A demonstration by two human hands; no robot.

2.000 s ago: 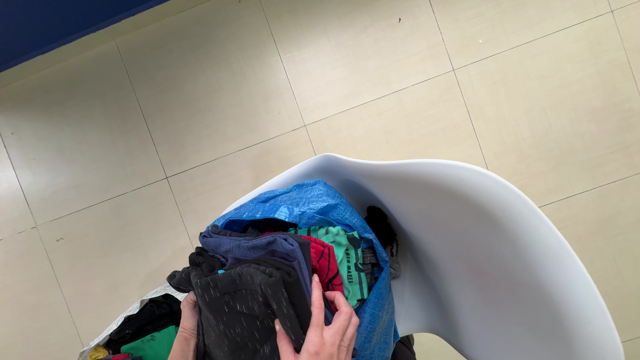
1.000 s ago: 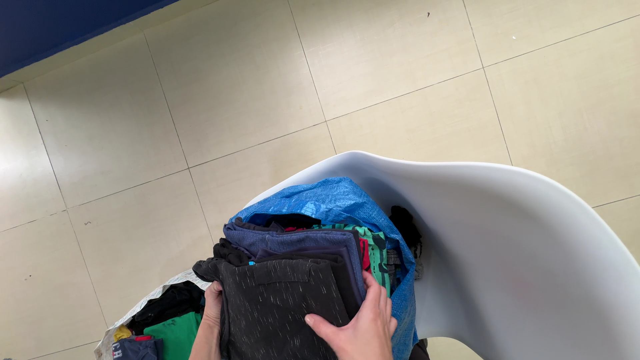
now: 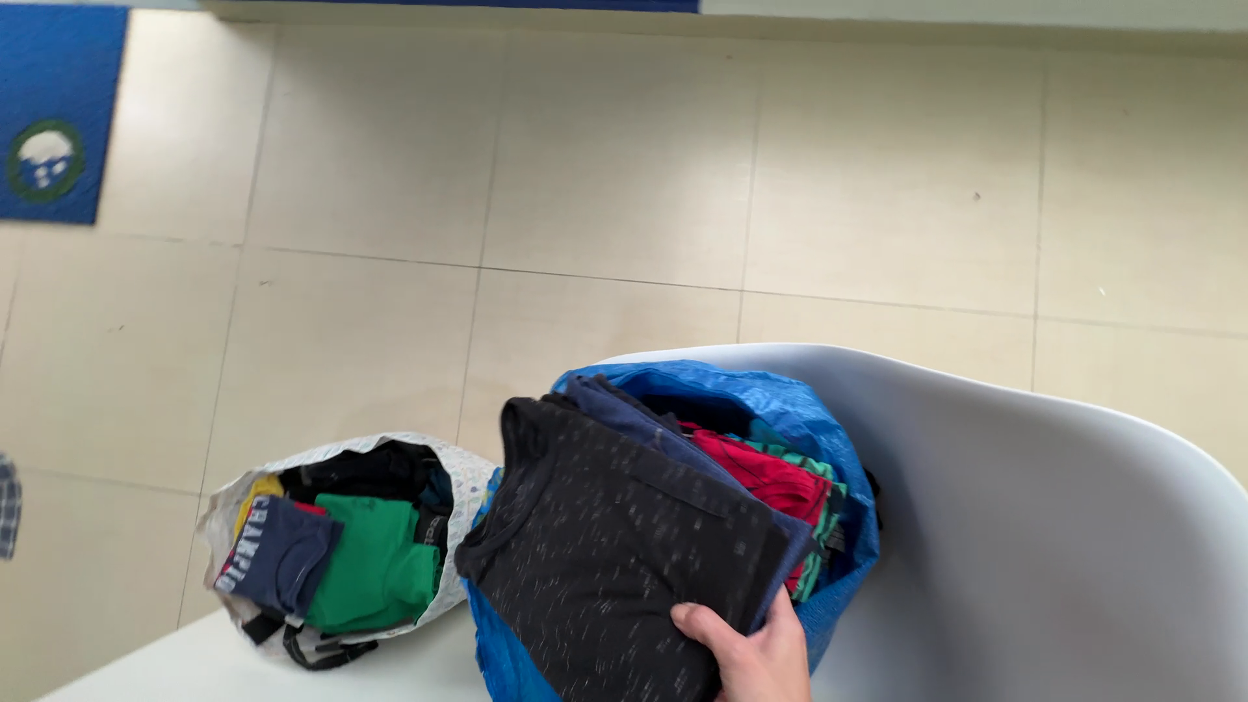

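My right hand (image 3: 756, 648) grips the lower right edge of a folded dark T-shirt with light flecks (image 3: 624, 546), thumb on top and fingers beneath. Folded navy clothing (image 3: 648, 439) lies directly under that shirt. The stack is over the mouth of a blue woven plastic bag (image 3: 843, 585), which stands on a white moulded chair. Inside the bag, red clothing (image 3: 765, 473) and green patterned clothing (image 3: 811, 575) show beside the stack. My left hand is out of view.
Left of the blue bag stands a whitish patterned bag (image 3: 468, 487) holding a green garment (image 3: 375, 561), a navy garment with lettering (image 3: 283, 551) and dark clothes. The white chair (image 3: 1053, 546) curves up at the right. A blue mat (image 3: 58, 107) lies on the tiled floor at the upper left.
The view has turned and shifted left, bringing more of the whitish bag into sight. My left hand, on the stack's left side earlier, is no longer visible. The dark shirt is now tilted differently across the blue bag.
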